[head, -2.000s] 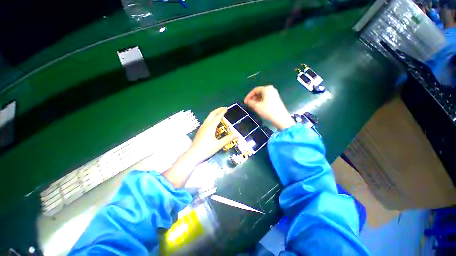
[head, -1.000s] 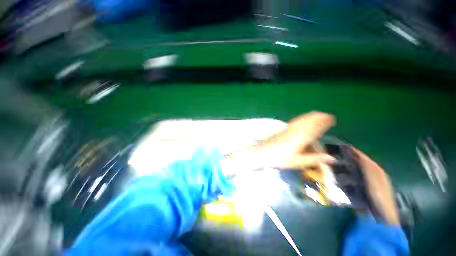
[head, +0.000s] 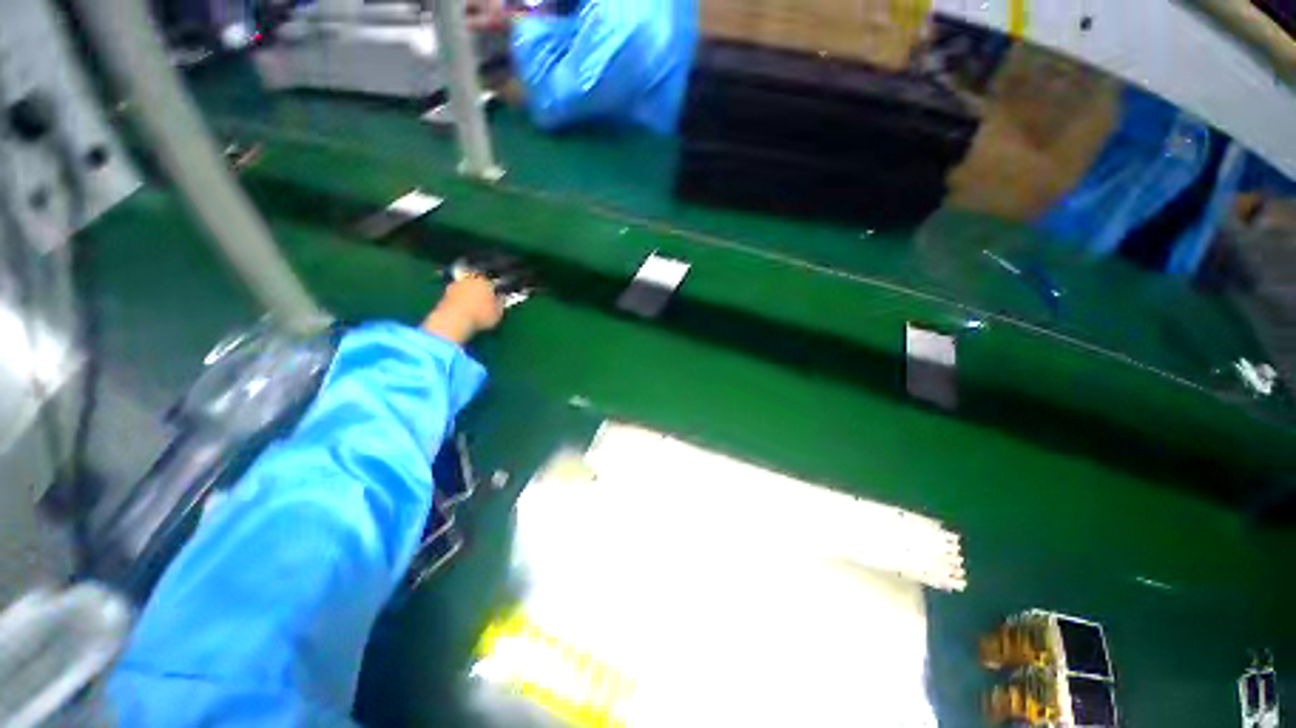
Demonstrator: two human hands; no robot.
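My left hand [head: 472,302] is stretched out to the far left over the green belt. Its fingers close on a small dark-and-white piece that looks like a display module [head: 505,279]; the exact grip is blurred. My right hand is out of the picture. A stacked module group [head: 1087,671] with orange-gold flex tails [head: 1016,668] lies at the lower right, cut off by the bottom edge. A glossy white sheet [head: 739,612] lies in front, with a yellow strip row [head: 554,668] at its lower left. White strips [head: 768,498] lie along its far side.
Pale cards [head: 654,283] are spaced along the belt. Dark modules [head: 444,529] lie partly behind my left sleeve. A small separate module [head: 1258,694] is at the far right. Grey posts [head: 462,93] stand at the upper left. Blue-sleeved people [head: 604,64] and a black crate [head: 824,135] are beyond the belt.
The view has swung left and up. My left hand has left the module group and reached out to the belt. My right hand has gone out of view.
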